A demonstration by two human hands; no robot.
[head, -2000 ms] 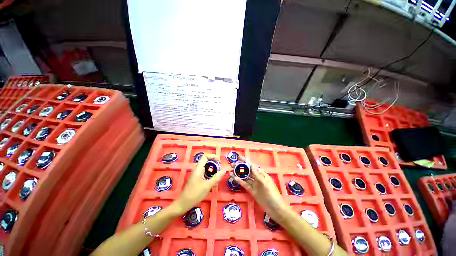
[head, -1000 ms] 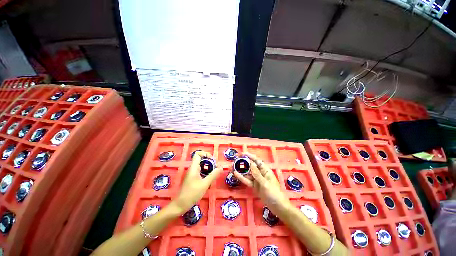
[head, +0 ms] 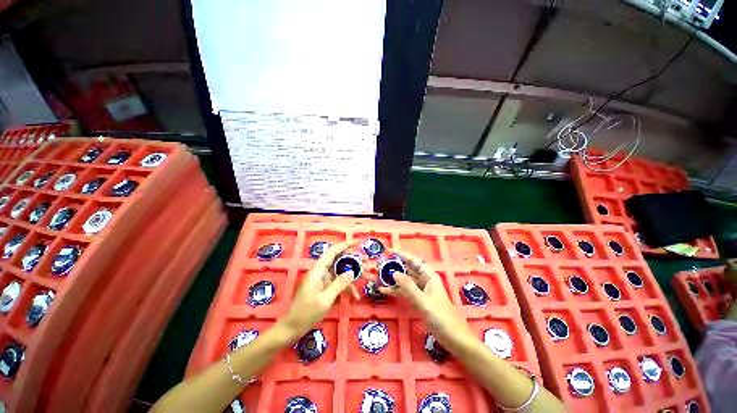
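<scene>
My left hand holds a round watch head by its rim, dark dial up, thumb at its lower edge. My right hand holds a second watch head, also dark dial up, thumb at its lower edge. Both are raised side by side, a small gap apart, over the red-orange working tray. Several silver watch heads lie in its square pockets; one pocket piece is partly hidden behind the hands. The fingers under the held pieces are partly hidden.
Tall stacked trays stand at left, a right-hand tray beside the working tray. A printed sheet stands behind. A black flat item and white cable are at back right. A person's sleeve shows at the right edge.
The left watch head has moved right, nearer the other one. Both thumbs have come over the lower edges of the dials. Small red reflections on the dials have become blue. The sleeve has shifted slightly.
</scene>
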